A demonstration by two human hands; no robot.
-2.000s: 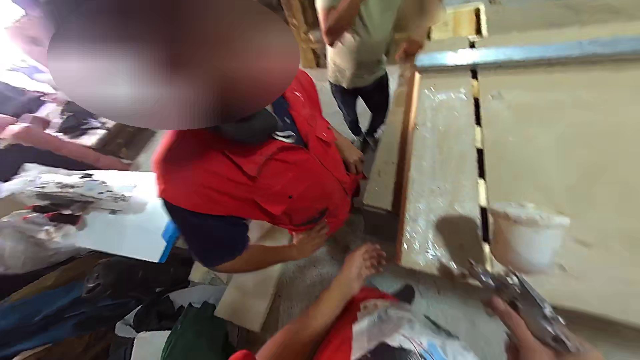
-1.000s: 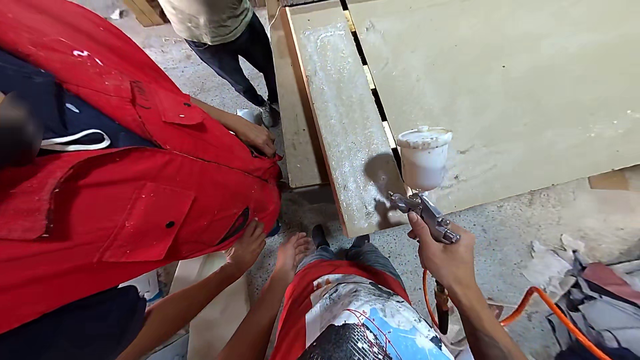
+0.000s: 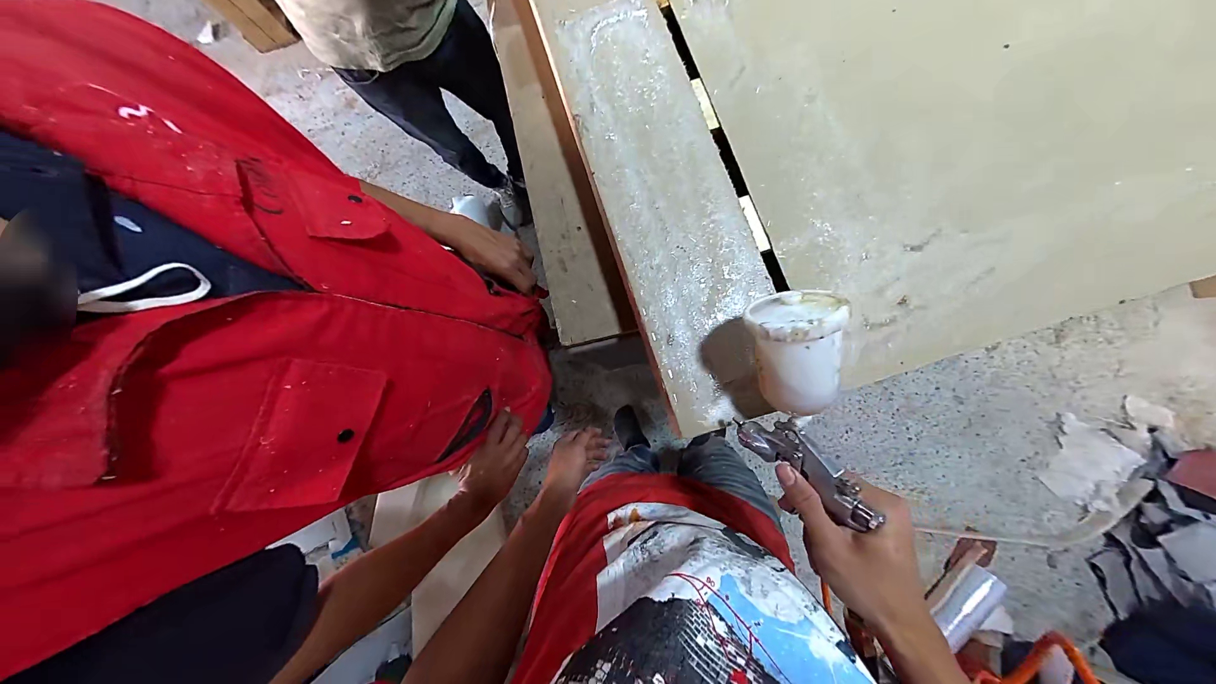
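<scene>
My right hand (image 3: 860, 541) grips a metal gravity-feed spray gun (image 3: 812, 475) with a white plastic cup (image 3: 800, 356) on top. The gun is just off the near end of a narrow board (image 3: 655, 209), whose surface shines with a wet-looking coat and carries the cup's shadow. Beside that board, across a dark gap, lies a wide pale panel (image 3: 978, 171). My left hand (image 3: 575, 458) holds nothing, its fingers spread, low beside my body and close to a co-worker's hand.
A co-worker in a red jacket (image 3: 313, 408) stands close on the left, both hands at the jacket's lower edge. Another person in dark trousers (image 3: 427, 95) stands farther back. Scraps (image 3: 1159, 541) and an orange hose (image 3: 1045, 655) lie at the lower right.
The view has swung downward and right since the earliest frame. My right hand still has the spray gun. The red-jacketed co-worker fills more of the left side.
</scene>
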